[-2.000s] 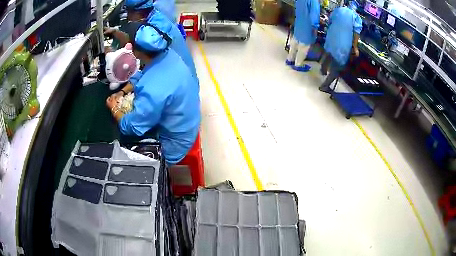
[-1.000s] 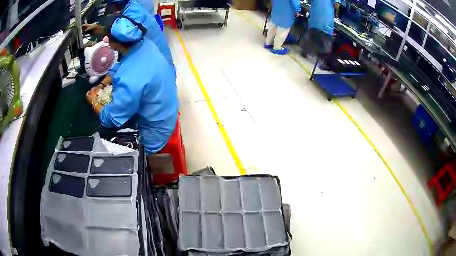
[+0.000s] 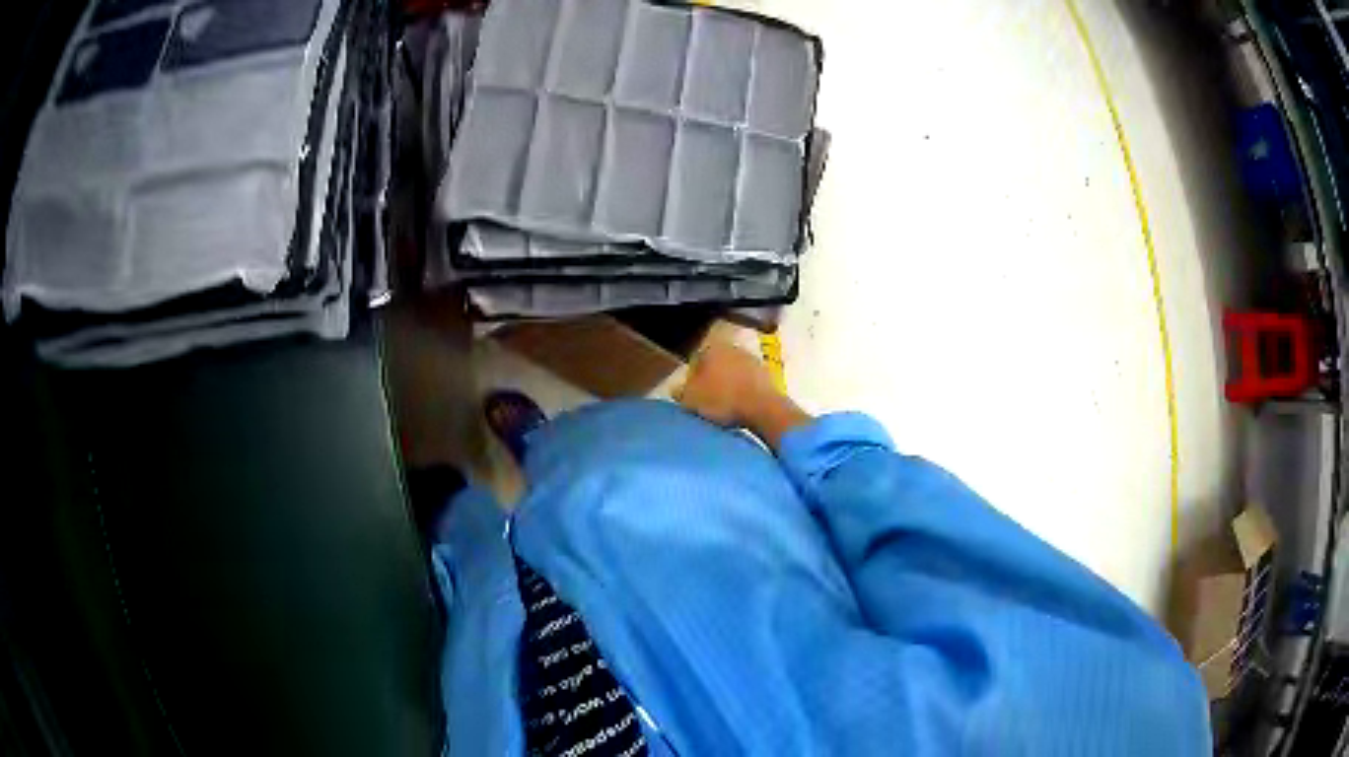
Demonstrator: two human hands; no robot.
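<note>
My right hand (image 3: 728, 382) is low in front of my body, its fingers curled at the edge of a brown cardboard box (image 3: 589, 355) under the stacked trays. Whether it grips the box is unclear. My left hand is not in view. The stack of grey pocket trays (image 3: 629, 133) sits above the box, its visible pockets empty. At the upper left, another stack of pocket trays (image 3: 200, 192) lies on the dark green bench, with dark panels in its top pockets.
The dark green bench (image 3: 222, 533) runs down the left side. My blue smock and shoes show below. A yellow floor line (image 3: 1139, 237) runs down the right. A red stool (image 3: 1266, 355) and an open cardboard box (image 3: 1219, 614) stand at the far right.
The view has tilted down, so both tray stacks now sit higher in the picture. The coworkers and fan have left the view. My right hand, smock and the cardboard box have come into view.
</note>
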